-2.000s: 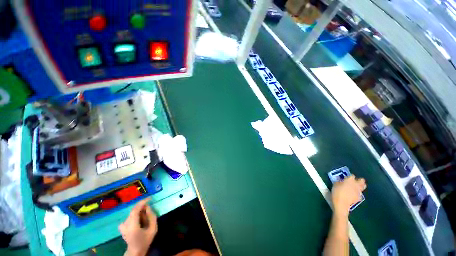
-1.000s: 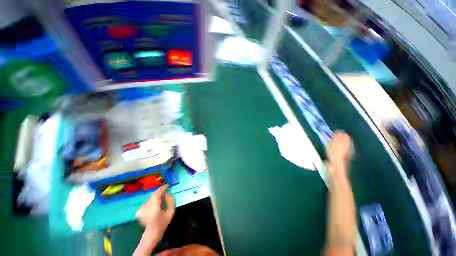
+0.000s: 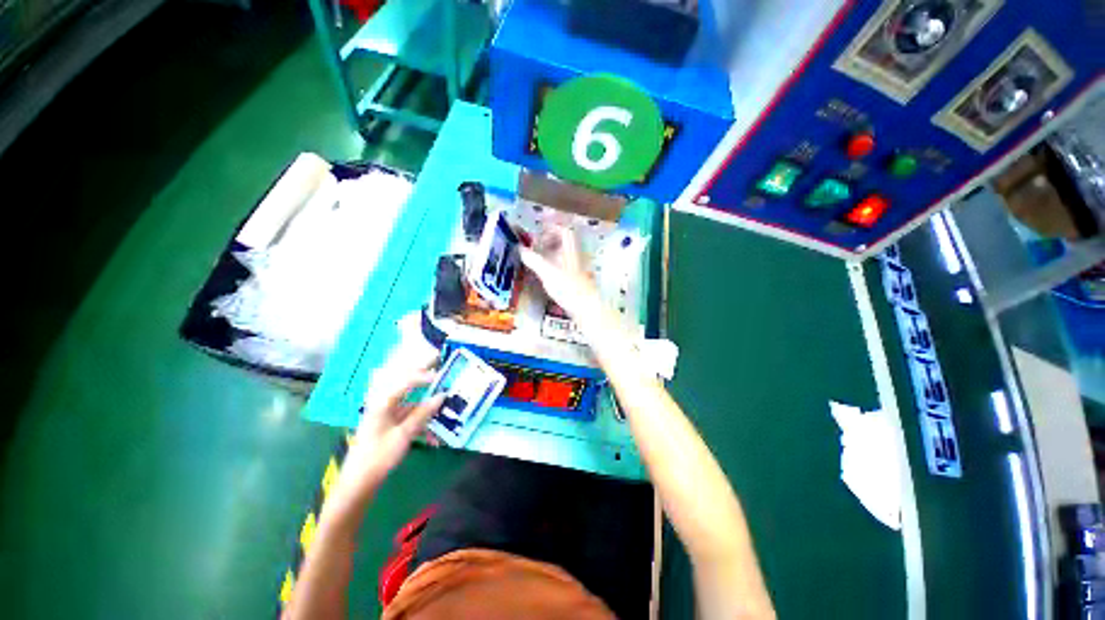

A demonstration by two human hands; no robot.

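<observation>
My left hand is shut on a panel part with a pale edge and dark markings, in front of the blue press base. A second panel part stands tilted in the press fixture, an orange-brown block with black clamps. My right hand reaches over the base plate to the right side of this panel. Its fingertips are at the panel's edge, but the frame does not show clearly if they grip it. The press head is mostly hidden under the blue housing.
A black waste bin full of film stands on the floor at the left. The control box overhangs at upper right. Panels lie rowed on the conveyor at the right. A white cloth lies beside the dividing strip. Start controls face me.
The view has swung left to the press. My right hand has moved from the conveyor to the fixture. My left hand, earlier near the start controls, now holds a panel. The fixture's panel now stands more upright.
</observation>
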